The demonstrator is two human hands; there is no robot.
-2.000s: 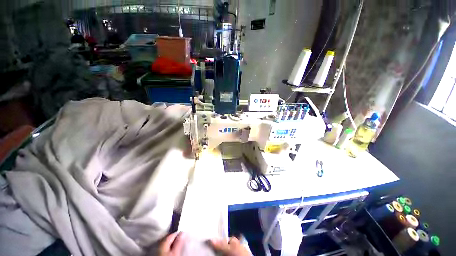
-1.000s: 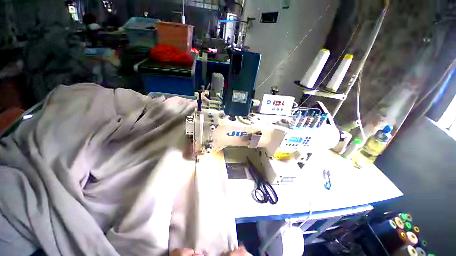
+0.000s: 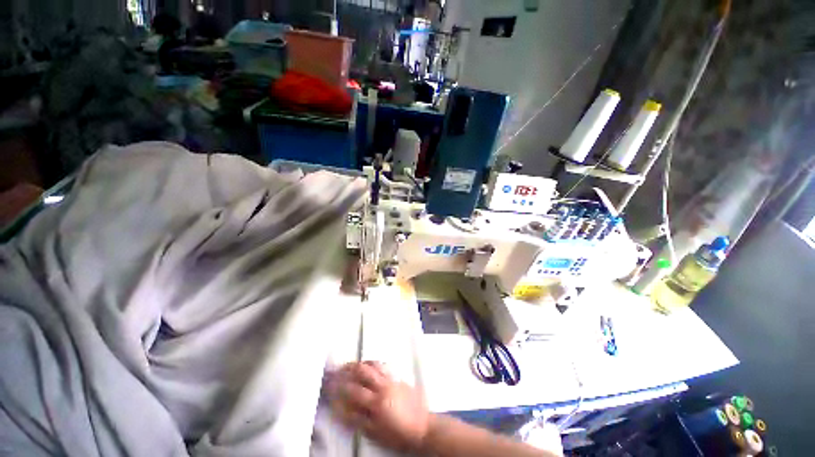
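The grey-beige cloth (image 3: 205,294) lies heaped left of the sewing machine (image 3: 447,250) and runs under the presser foot and needle (image 3: 364,284). A pale band (image 3: 393,344) lies along its edge, with a thin dark line running from the needle towards me. My right hand (image 3: 380,402) lies on the cloth and band below the needle, fingers bent and partly blurred. Its forearm comes in from the lower right. Whether the fingers pinch the cloth or only rest on it is unclear. My left hand is not in view.
Black scissors (image 3: 493,357) lie on the bed right of the band. A small blue tool (image 3: 609,336) and an oil bottle (image 3: 693,275) are further right. Thread cones (image 3: 590,127) stand behind. A crate of spools (image 3: 737,428) is at the lower right.
My right hand has moved forward along the cloth towards the needle. My left hand has left the view. The camera view has shifted, so the machine appears further right.
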